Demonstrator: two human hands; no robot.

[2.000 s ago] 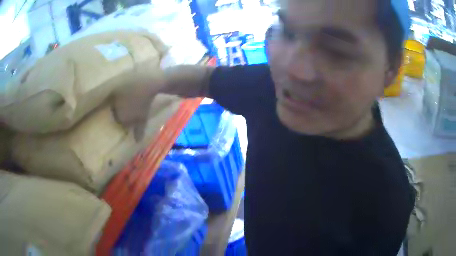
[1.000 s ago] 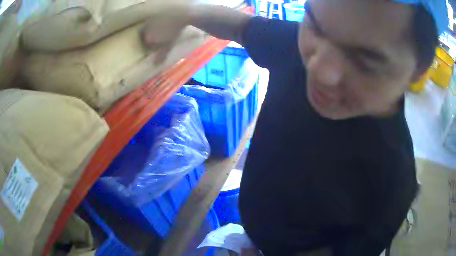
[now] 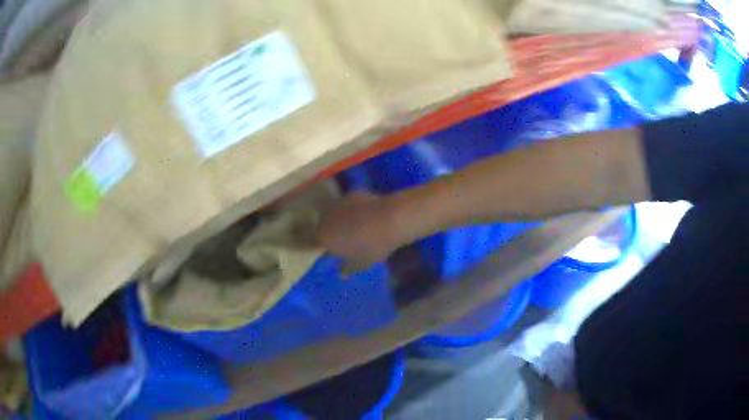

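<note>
Neither of my hands is in view. A large tan paper sack [image 3: 345,90] with a white printed label and a smaller white and green label lies on the orange-beamed shelf in front of me. Below the beam, another person's hand [image 3: 361,234] reaches to an open, crumpled tan sack [image 3: 222,308] that stands in a blue bin [image 3: 328,303]. The hand touches or holds the sack's rim; blur hides the exact grip. The inside of the sack looks dark.
The person's black-clothed body [image 3: 682,303] fills the right side. The orange beam [image 3: 460,107] runs diagonally across. Another blue bin [image 3: 176,373] is at lower left. Blue round tubs [image 3: 493,320] stand below a brown lower ledge [image 3: 369,336]. A white paper [image 3: 554,361] shows near the person's lower hand.
The view has turned down and left, towards the labelled sack and the lower bins. The other person's arm has moved from the upper sacks down to the open sack below the beam.
</note>
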